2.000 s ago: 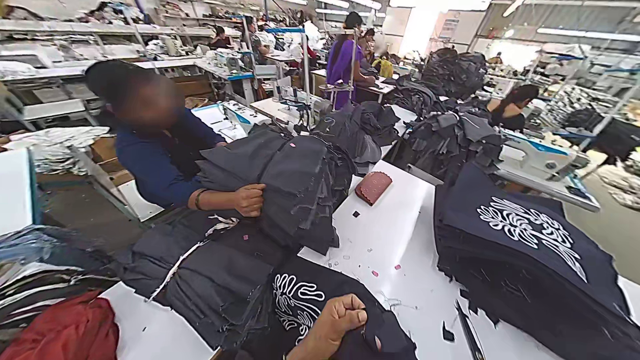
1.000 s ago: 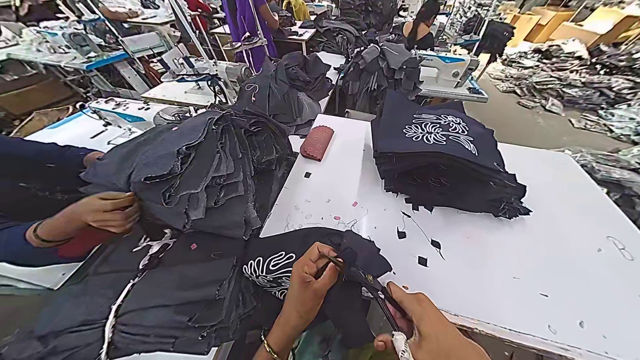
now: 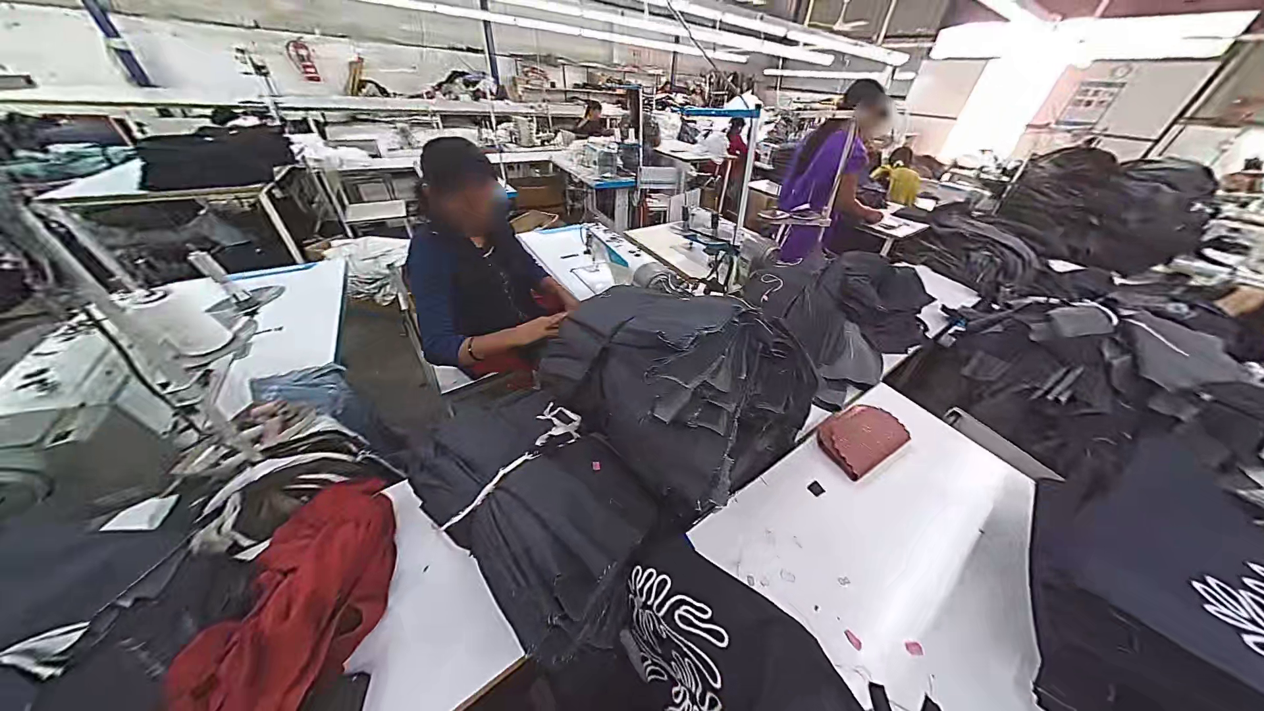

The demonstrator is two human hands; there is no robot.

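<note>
Neither of my hands shows in the head view now. A dark fabric piece with a white embroidered pattern (image 3: pixel 731 632) lies at the bottom centre, cut off by the frame's lower edge. Behind it are a bundle of dark cloth tied with a white strip (image 3: pixel 553 504) and a large stack of dark grey fabric pieces (image 3: pixel 681 385). On the white table (image 3: pixel 889 553) sits a reddish-brown block-like object (image 3: pixel 862 440), with small scraps scattered near it. A pile of dark pieces with white embroidery (image 3: pixel 1155 573) stands at the right.
A co-worker (image 3: pixel 474 267) sits beyond the bundles, hands at the grey stack. Red cloth (image 3: pixel 306 592) and mixed garments lie at the lower left, near a thread stand (image 3: pixel 188 316). Another person in purple (image 3: pixel 825 183) stands farther back. Dark fabric heaps (image 3: pixel 1096 365) fill the right side.
The view has swung left and up. My hands, seen one second ago with a dark-bladed cutting tool at the embroidered piece, are out of the frame.
</note>
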